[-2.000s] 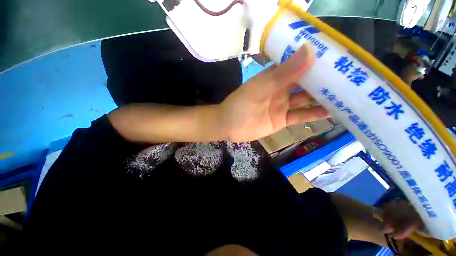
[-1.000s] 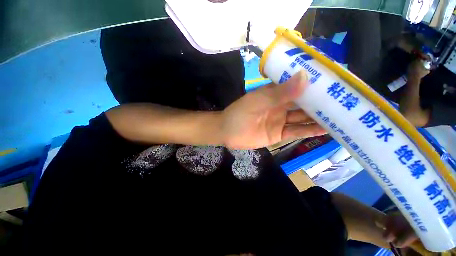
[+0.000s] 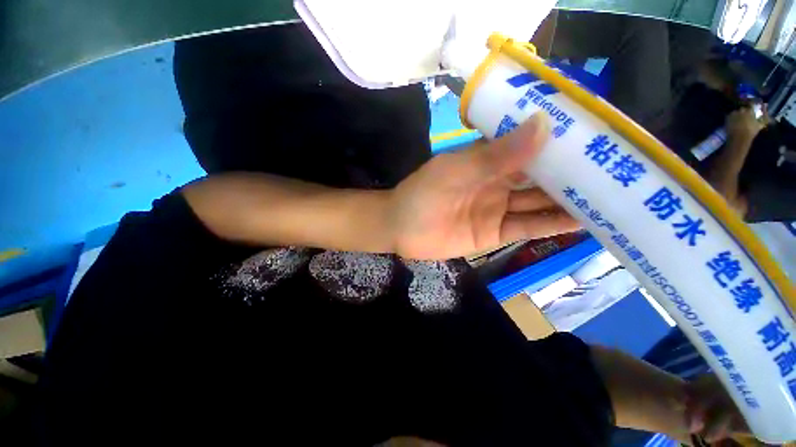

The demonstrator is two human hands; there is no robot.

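The white sealant cartridge [image 3: 637,218] with blue lettering lies in the yellow frame of the caulking gun [image 3: 672,175], slanting from top centre to lower right. My left hand [image 3: 476,196] supports the cartridge near its front end, palm up, thumb on top and fingers beneath. My right hand [image 3: 716,409] is at the gun's rear at the lower right, dim and partly hidden behind the cartridge; it grips the handle end. A white plastic housing [image 3: 384,44] is at the top, cut off by the picture's edge, just beyond the gun's front end.
The green bench top [image 3: 105,39] runs along the top. Blue floor [image 3: 96,157] shows at left. Another person's arm [image 3: 740,144] is at upper right, near a small white tube [image 3: 708,145]. A brown carton [image 3: 527,316] and blue rack [image 3: 559,271] are below the gun.
The housing has moved slightly up, leaving less of it in view. The gun's front end is a little lower than two seconds ago. My left hand keeps its hold.
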